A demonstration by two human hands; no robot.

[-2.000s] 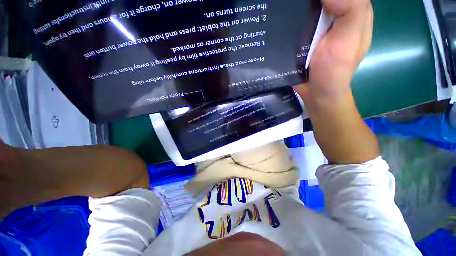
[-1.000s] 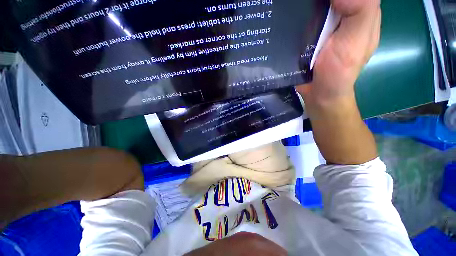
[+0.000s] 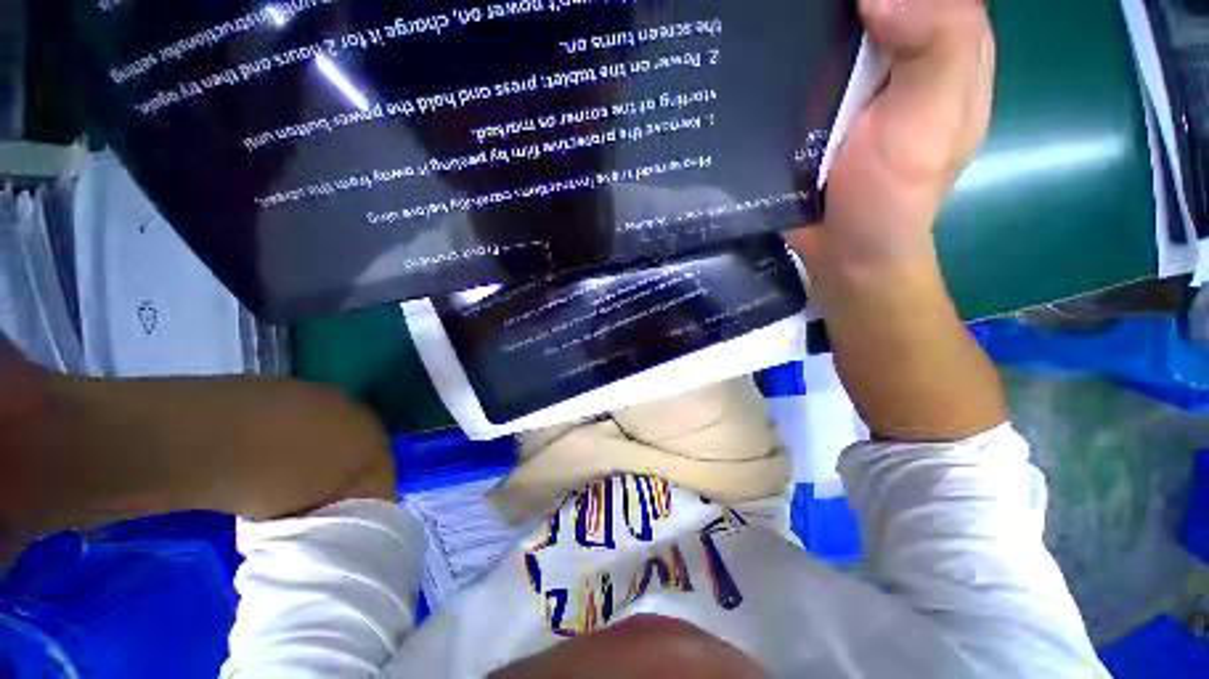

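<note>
A large glossy black printed film [image 3: 464, 133] with white text is held up close to the camera, its top cut off by the picture's edge. My right hand [image 3: 908, 146] grips its right edge, where a white edge shows behind it. The thumb and part of the palm show; the other fingers are hidden or cut off. My left forearm reaches out at the left edge; the left hand is out of the picture. Below the held film, a stack of printed films [image 3: 623, 332] with white borders lies at the bench's front edge, partly covered by it.
The green bench top [image 3: 1047, 173] shows at right and left. Frosted packed bundles [image 3: 159, 285] stand on the left. More dark films with white borders [image 3: 1173, 120] lie at the far right. Blue crates [image 3: 126, 597] are at lower left, one holding pale sheets, with more blue plastic at right.
The held film shifted slightly left and up, then back right and down, with its glare streak moving. My right hand still grips its right edge.
</note>
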